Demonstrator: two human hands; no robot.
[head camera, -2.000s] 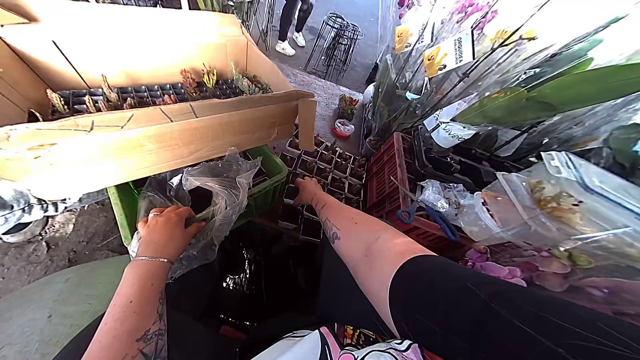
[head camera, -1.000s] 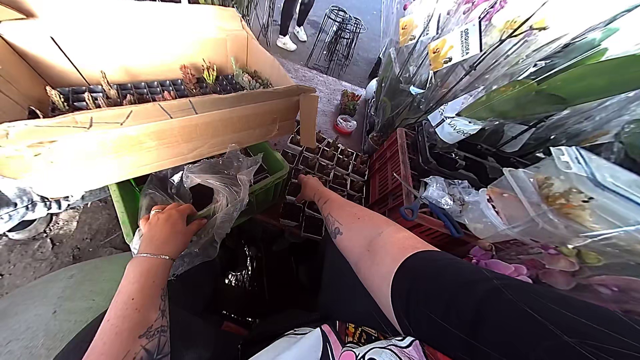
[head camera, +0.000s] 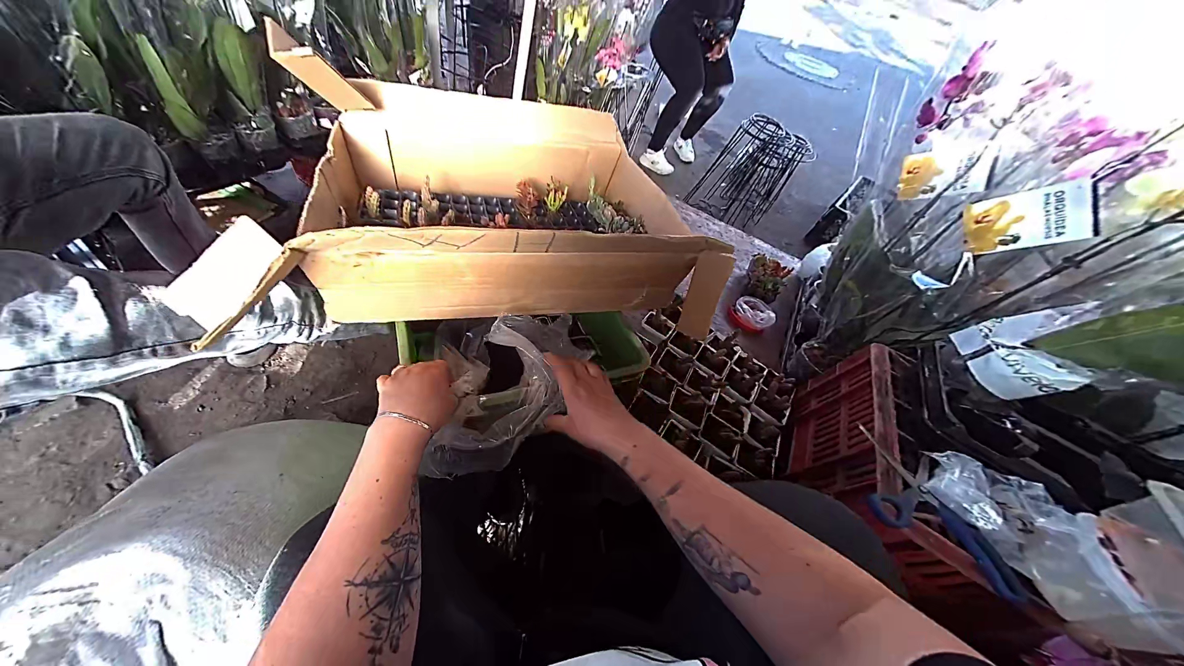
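Note:
A clear plastic bag (head camera: 490, 435) with something dark inside lies over the near edge of a green plastic crate (head camera: 615, 347). My left hand (head camera: 418, 396) grips the bag's left side, its fingers curled in. On the bag's right side rests my right hand (head camera: 587, 402); its fingers are partly behind the plastic, and whether it grips cannot be told. Right of the crate stand many small square pots (head camera: 712, 398) with dark filling. Behind the crate, a cardboard box (head camera: 499, 277) holds a black cell tray (head camera: 453, 208) with small succulents (head camera: 606, 215).
A red plastic crate (head camera: 842, 416) stands at the right, with blue-handled scissors (head camera: 893, 509) and plastic bags (head camera: 1027, 536) near it. Wrapped orchids (head camera: 1064, 148) rise behind. A small potted plant (head camera: 768, 276) is beside a red round container (head camera: 752, 314). A person (head camera: 689, 74) stands beyond wire stands (head camera: 754, 166).
My right hand has moved left from the small pots to the plastic bag. My left hand stays at the bag. The view has shifted markedly, showing more on the left.

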